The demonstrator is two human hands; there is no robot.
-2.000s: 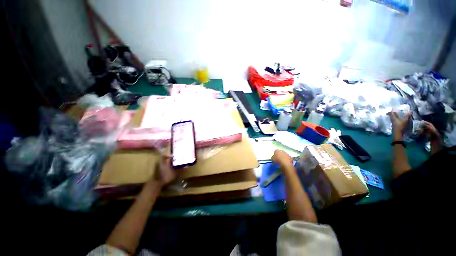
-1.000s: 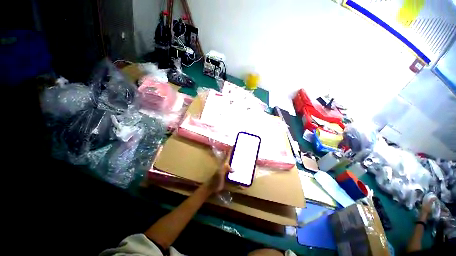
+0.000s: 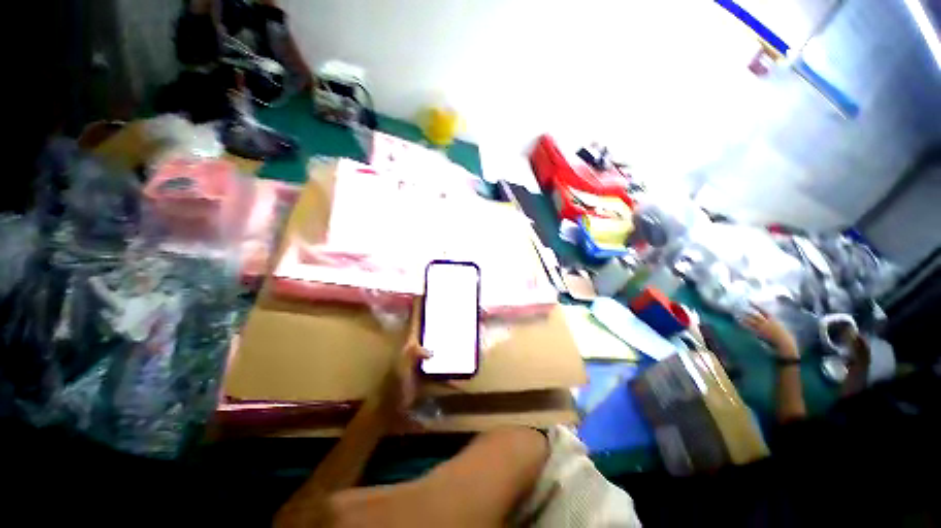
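Observation:
My left hand [image 3: 409,369] holds a smartphone [image 3: 451,320] upright, its screen washed out white. The phone is over the front of the pink foam pieces [image 3: 397,232], which lie stacked on brown cardboard [image 3: 310,351]. Crinkled clear film shows by the phone and foam. My right forearm [image 3: 444,483], with a pale sleeve, crosses at the bottom towards my left forearm. The right hand is blurred near the lower edge and its fingers cannot be made out.
Clear bags [image 3: 134,330] and bagged pink pieces [image 3: 196,201] lie left. At right are a blue folder [image 3: 609,407], a taped box [image 3: 696,413], a red-blue dispenser [image 3: 658,309] and red bins [image 3: 578,186]. Another person's hands [image 3: 774,335] are by grey-white bags [image 3: 764,268].
The view swung right and then back left. My right hand left the blue folder, and its forearm now crosses towards the left one. My left hand keeps hold of the phone.

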